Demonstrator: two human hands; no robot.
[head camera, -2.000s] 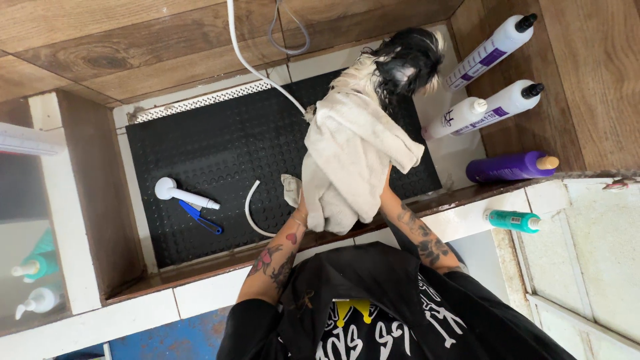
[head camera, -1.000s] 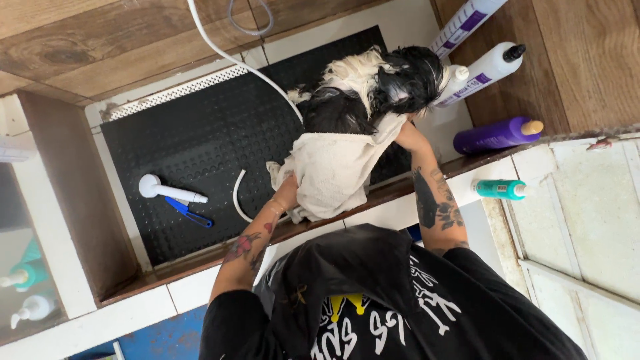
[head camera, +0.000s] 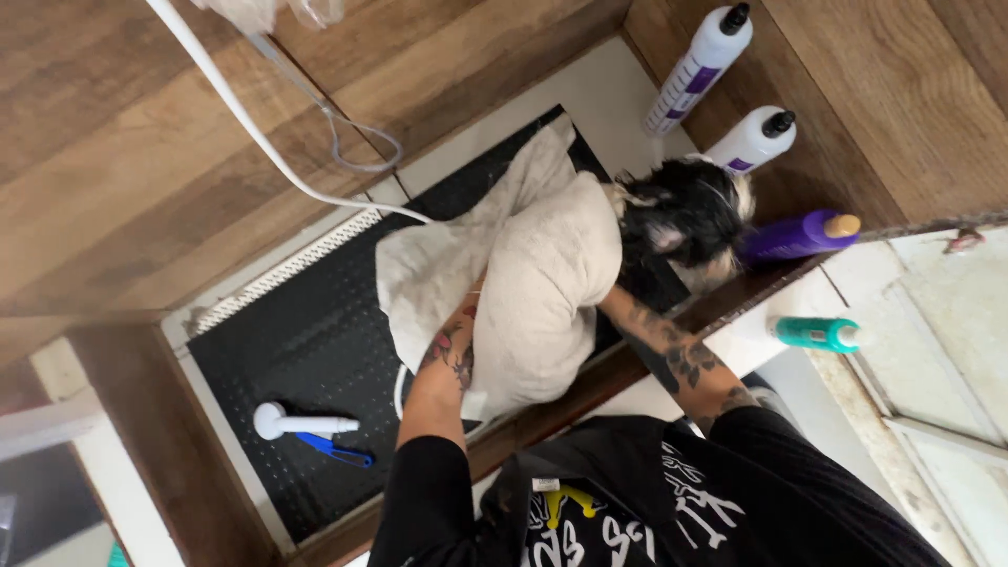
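Observation:
A wet black-and-white dog (head camera: 689, 209) stands on the black rubber mat (head camera: 315, 354) of a tiled tub, its head toward the bottles at the right. A beige towel (head camera: 543, 276) covers its body, and a loose end lies spread to the left. Both my forearms reach to the towel, the left one between its folds and the right one under its right edge near the dog's chest. Both hands are hidden by the cloth, so their grip does not show.
A white shower head (head camera: 303, 424) and a blue-handled tool (head camera: 335, 450) lie on the mat. A white hose (head camera: 252, 134) and a cable loop (head camera: 366, 157) hang along the wood-look wall. White bottles (head camera: 697, 71), a purple bottle (head camera: 799, 236) and a green bottle (head camera: 815, 334) are at the right.
The towel now wraps the dog's back, which was partly bare a second ago. My right hand, earlier beside the dog's head, has gone under the cloth. The view has shifted closer.

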